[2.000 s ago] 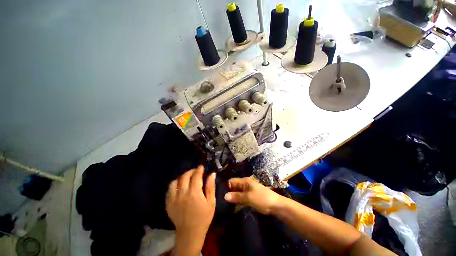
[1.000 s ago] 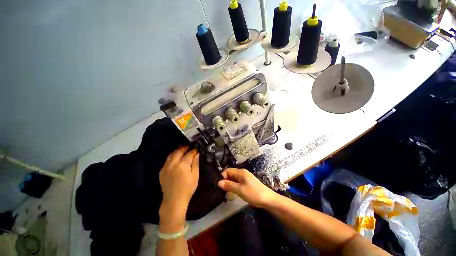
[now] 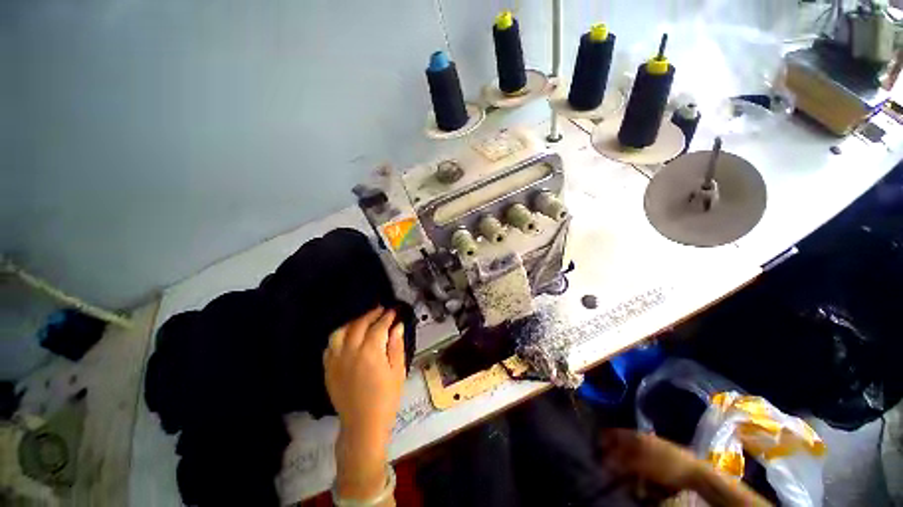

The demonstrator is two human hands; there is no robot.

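Black garment pieces (image 3: 267, 347) lie heaped on the table left of the overlock machine (image 3: 495, 218). My left hand (image 3: 366, 371) rests on the right edge of the heap, fingers bent on the cloth; whether it grips the cloth cannot be told. My right hand (image 3: 634, 460) is blurred, low at the right, below the table edge, by dark cloth (image 3: 535, 451) at the lap. Its fingers are hard to make out. No cloth lies under the presser foot area (image 3: 441, 282); a yellowish plate (image 3: 460, 386) shows in front of it.
Thread cones (image 3: 591, 71) stand behind the machine, a cone stand disc (image 3: 705, 203) to their right. Fuzzy lint (image 3: 545, 347) hangs at the machine's right edge. A white plastic bag (image 3: 767, 436) and black plastic bags (image 3: 822, 347) are at the right.
The cloth at the needle area has moved off, showing the plate. My right hand has moved from the machine down and right. My left hand has moved slightly right and down. The view has shifted.
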